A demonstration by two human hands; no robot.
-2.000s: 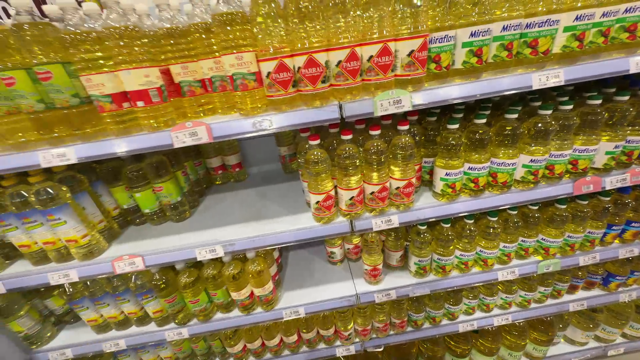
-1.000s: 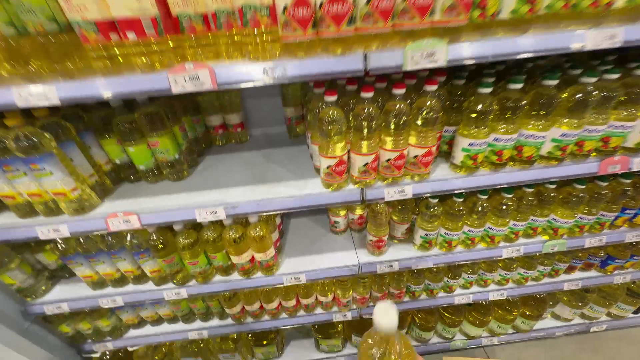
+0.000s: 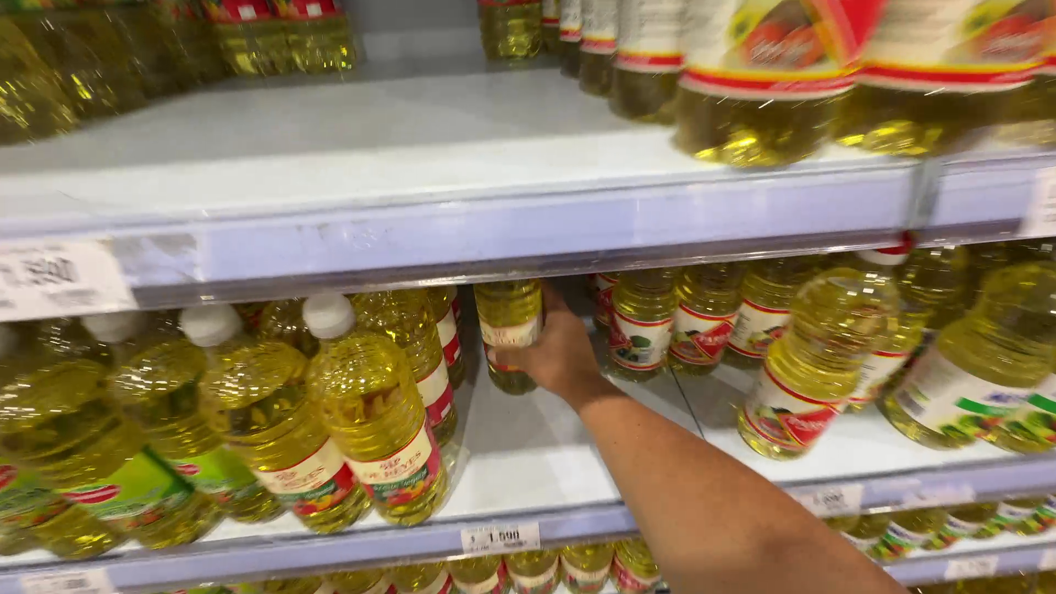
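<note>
My right hand (image 3: 553,355) reaches deep into a lower shelf, its fingers and thumb around a small bottle of yellow cooking oil (image 3: 510,330) with a cream and red label. That bottle stands upright at the shelf's back; the edge of the shelf above hides its top. To the left, a row of white-capped oil bottles (image 3: 379,429) lines the shelf. On the right, a red-capped oil bottle (image 3: 813,363) stands near the front, with smaller red-labelled bottles (image 3: 642,326) behind it. My left hand is out of view.
The upper shelf's edge (image 3: 495,223) runs just above my forearm and hand. Large oil bottles (image 3: 763,91) stand on that shelf at the right. The lower shelf's front edge (image 3: 396,536) passes beneath my forearm, with more bottles (image 3: 528,571) under it. Price tags line the edges.
My right arm has come into view and reaches into the lower shelf, the hand on a bottle. The view has moved much closer to the shelves.
</note>
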